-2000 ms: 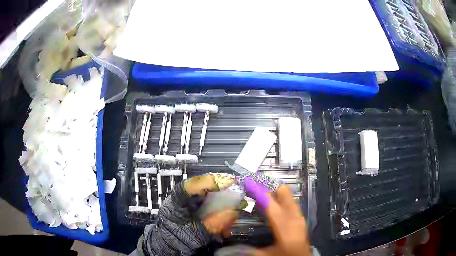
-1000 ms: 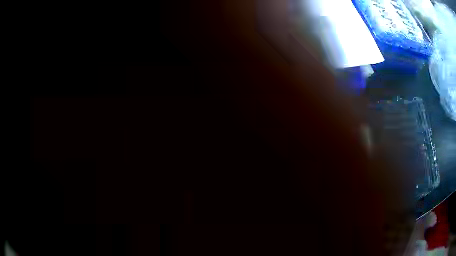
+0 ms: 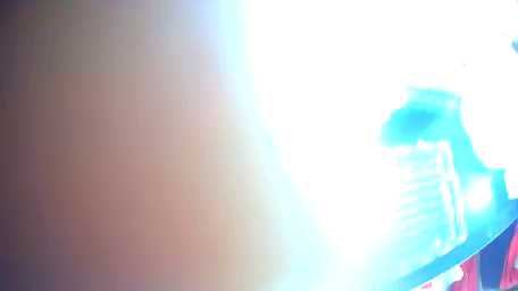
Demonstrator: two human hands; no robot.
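Note:
A large, blurred, skin-toned shape [image 3: 130, 159] fills the left half of the view, very close to the camera. It may be a hand or arm, but I cannot tell which side it belongs to or whether it holds anything. No fingers can be made out. A clear ribbed tray [image 3: 431, 199] shows at the right, washed out by glare. Whether a white block lies in it cannot be told. The larger tray with the rod parts is hidden or lost in the glare.
The curved table edge [image 3: 477, 253] runs across the lower right. Red things [image 3: 508, 256] show beyond it. Overexposed white fills the middle and upper right, hiding what lies there.
Two seconds ago both hands worked over the larger tray. A dark shape then covered most of the view. Now the covering is paler and skin-toned, and the rest is heavily overexposed.

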